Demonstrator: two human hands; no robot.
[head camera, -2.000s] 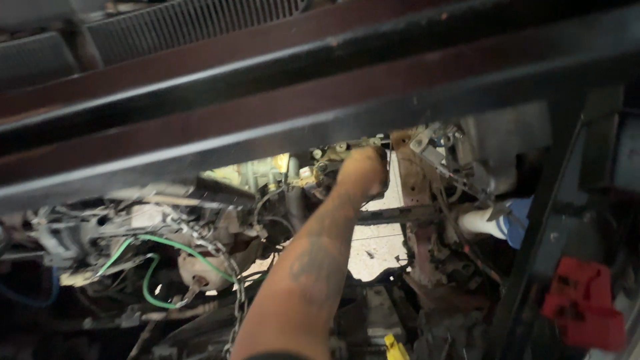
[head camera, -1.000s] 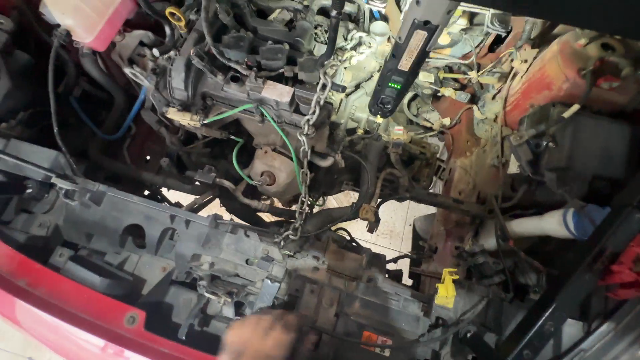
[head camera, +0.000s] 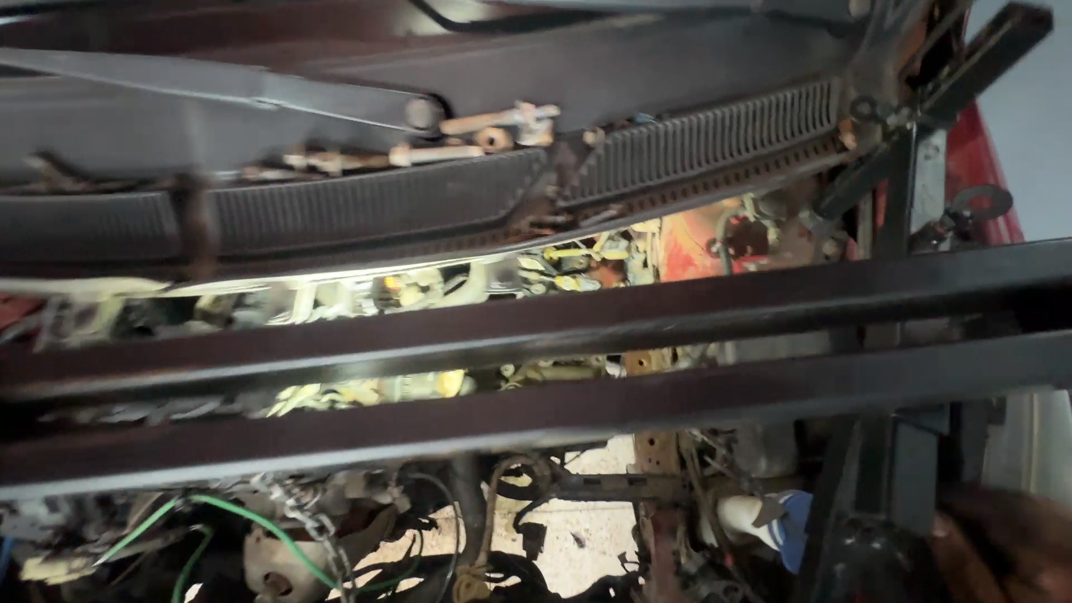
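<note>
A blurred brown shape, likely my right hand (head camera: 997, 548), is at the lower right edge, beside a dark metal post (head camera: 913, 469). Whether it holds anything cannot be made out. My left hand is not in view. Two dark metal beams (head camera: 536, 410) cross above the open engine bay and hide much of it. Under them hang a metal chain (head camera: 314, 523) and a green wire or thin hose (head camera: 260, 523). Rusty bolts and metal parts (head camera: 435, 153) lie along the ribbed black cowl grille (head camera: 377, 205), near the wiper arm (head camera: 268, 99).
Light falls on engine bay parts (head camera: 419, 385) between the beams. A white tube with a blue end (head camera: 796, 532) is at the lower right. A dark angled brace (head camera: 971, 75) juts out at the upper right. Pale floor (head camera: 578, 536) shows through the bay.
The view has swung far from the front of the bay to the beams and cowl. The hand seen low in the middle one second ago is no longer there.
</note>
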